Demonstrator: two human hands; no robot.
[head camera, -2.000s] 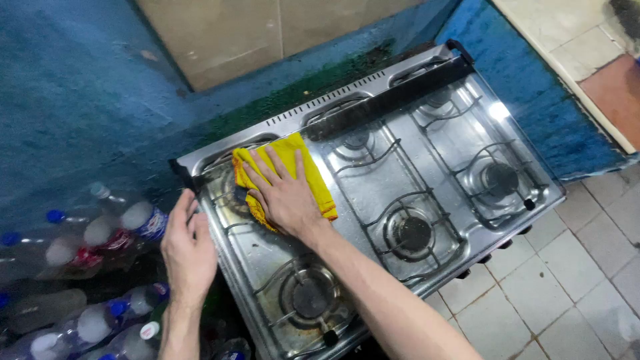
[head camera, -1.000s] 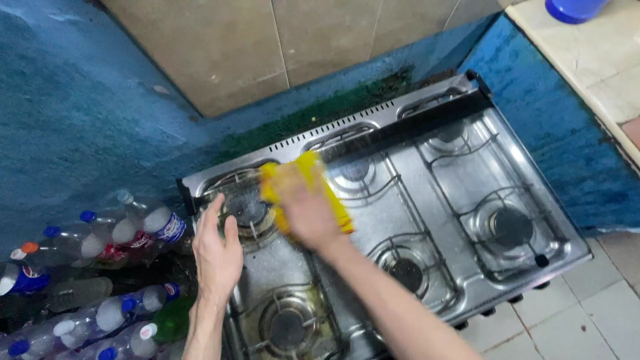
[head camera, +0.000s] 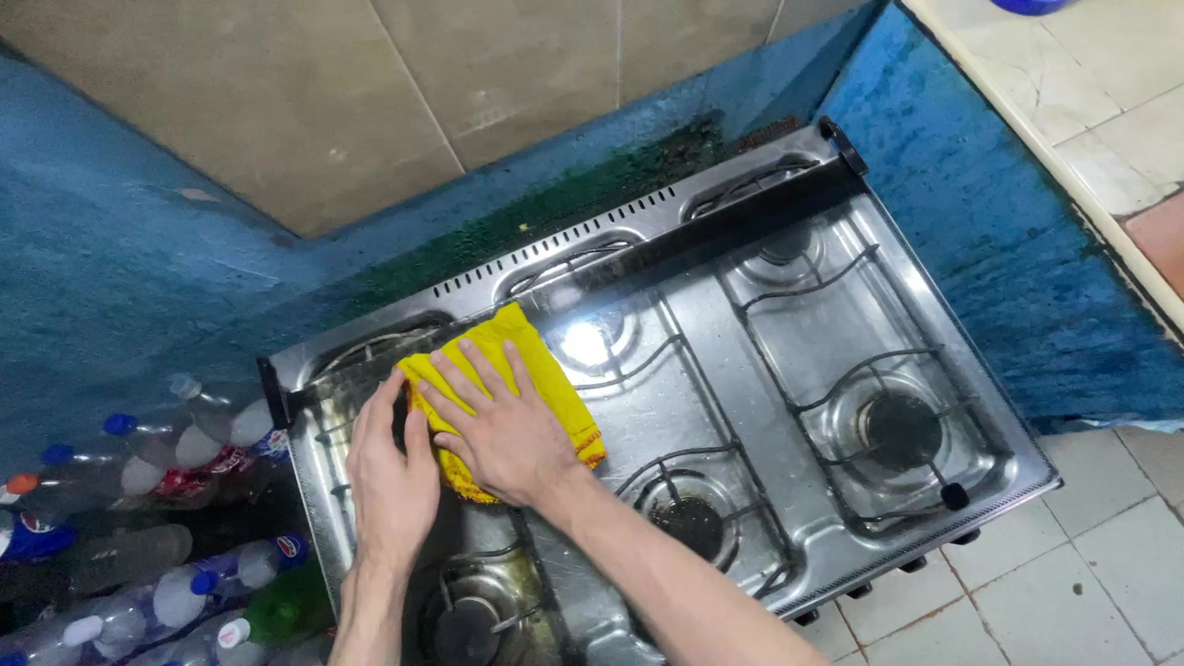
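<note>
A yellow cloth (head camera: 546, 361) with an orange-red edge lies on the raised glass lid (head camera: 647, 264) of a gas stove, over its left part. My right hand (head camera: 504, 425) presses flat on the cloth with its fingers spread. Just left of it, my left hand (head camera: 393, 462) is held over the stove's left side, its fingertips by the cloth's left edge; whether they touch it I cannot tell. Through and below the glass show steel burners and wire grates, among them a front-left burner (head camera: 467, 629), a front-middle burner (head camera: 689, 523) and a front-right burner (head camera: 899, 427).
Plastic bottles (head camera: 176, 597) with coloured caps lie packed left of the stove. Behind it stands a blue wall (head camera: 120, 240) with beige tiles (head camera: 277, 92). A tiled counter (head camera: 1101, 83) with a blue object (head camera: 1031, 5) is at the upper right. Floor tiles (head camera: 1110, 555) show at the lower right.
My right hand has stayed on the yellow cloth, at the stove's left part. My left hand, apart from the cloth earlier, is now close beside it.
</note>
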